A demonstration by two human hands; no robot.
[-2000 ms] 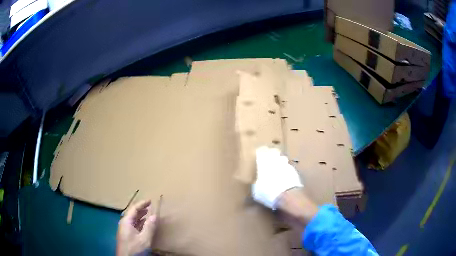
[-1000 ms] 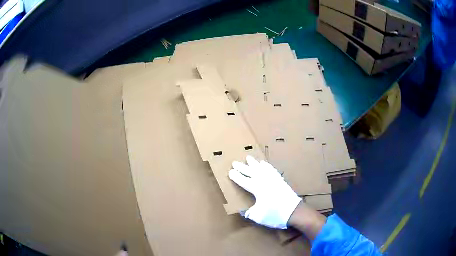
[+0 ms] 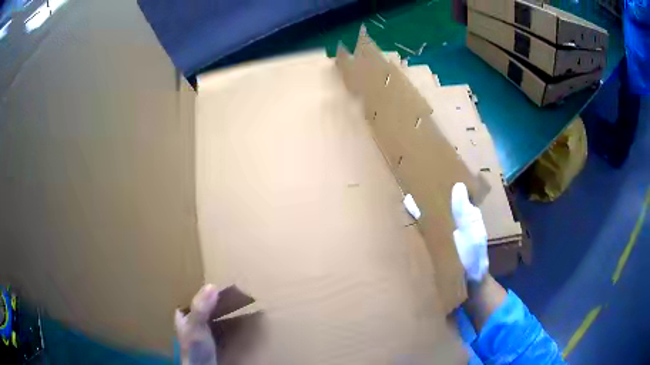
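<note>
A brown box blank (image 3: 299, 185) lies in front of me. Its large lid panel (image 3: 93, 171) stands up at the left. Its slotted front flap (image 3: 420, 157) stands up at the right. My right hand (image 3: 469, 232), in a white glove, holds this flap, with the thumb on its outer side and a fingertip showing on the inner side. My bare left hand (image 3: 196, 324) is at the near left corner, its fingers on a small corner flap (image 3: 231, 301) that is folded up; part of this hand is cut off by the bottom edge.
A pile of slotted blanks (image 3: 495, 207) lies right of and under the blank. Several finished boxes (image 3: 534, 46) are stacked at the back right of the green bench (image 3: 520, 132). A yellow bag (image 3: 563, 164) is below the bench edge. A person in blue (image 3: 636, 57) stands at far right.
The lid panel has risen at the left. The front flap, folded flat inward a second ago, now stands up with my right hand on it. My left hand has come back into view at the corner flap.
</note>
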